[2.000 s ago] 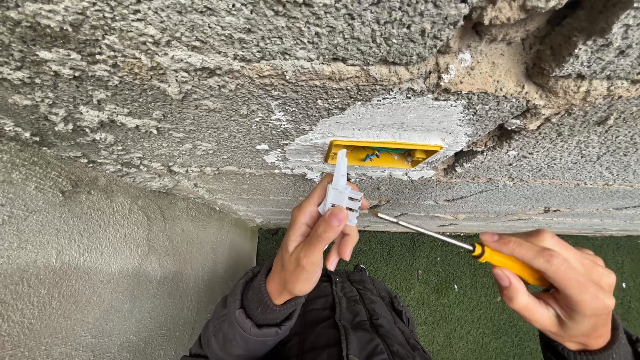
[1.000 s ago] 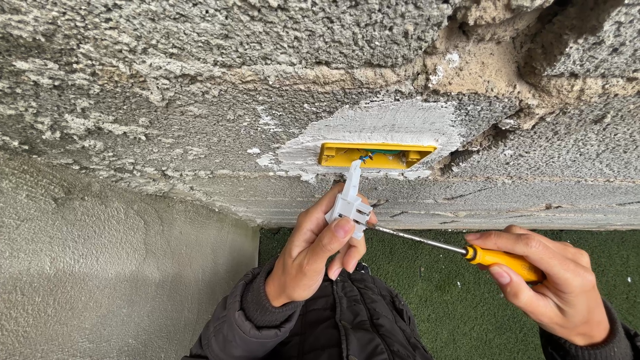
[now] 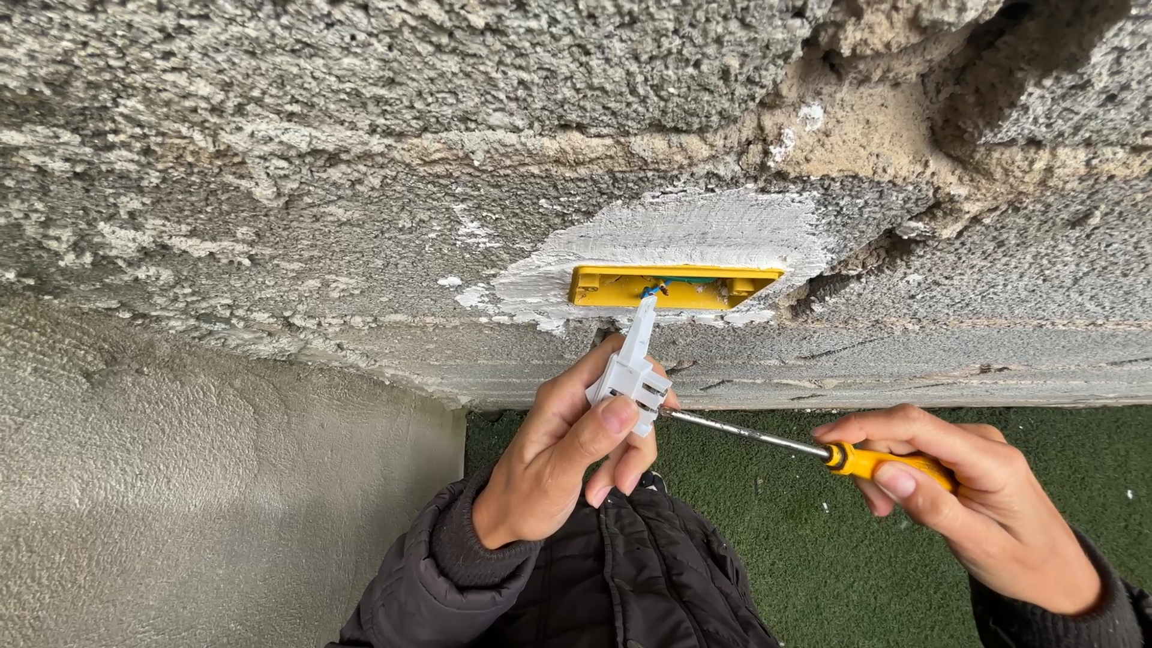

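My left hand (image 3: 571, 441) holds a white plastic electrical socket module (image 3: 630, 382) between thumb and fingers, with its long flat tab pointing up at the wall. A screwdriver (image 3: 886, 463) with a yellow handle lies in the grip of my right hand (image 3: 972, 495). The metal shaft runs left, and its tip meets the right side of the module; the exact contact is too small to tell. Just above the module, a yellow electrical back box (image 3: 612, 290) sits in the wall. Blue wire ends (image 3: 655, 290) and a green wire show inside it, right by the tab's end.
White plaster (image 3: 693, 234) surrounds the box on the rough block wall (image 3: 360, 180). A broken channel (image 3: 909, 117) runs through the blocks at the upper right. To the left stands a smoother rendered wall (image 3: 225, 486). Green artificial turf (image 3: 828, 558) covers the ground below.
The module in my left hand is more tilted than two seconds ago, its tab leaning to the right. Both hands keep their holds.
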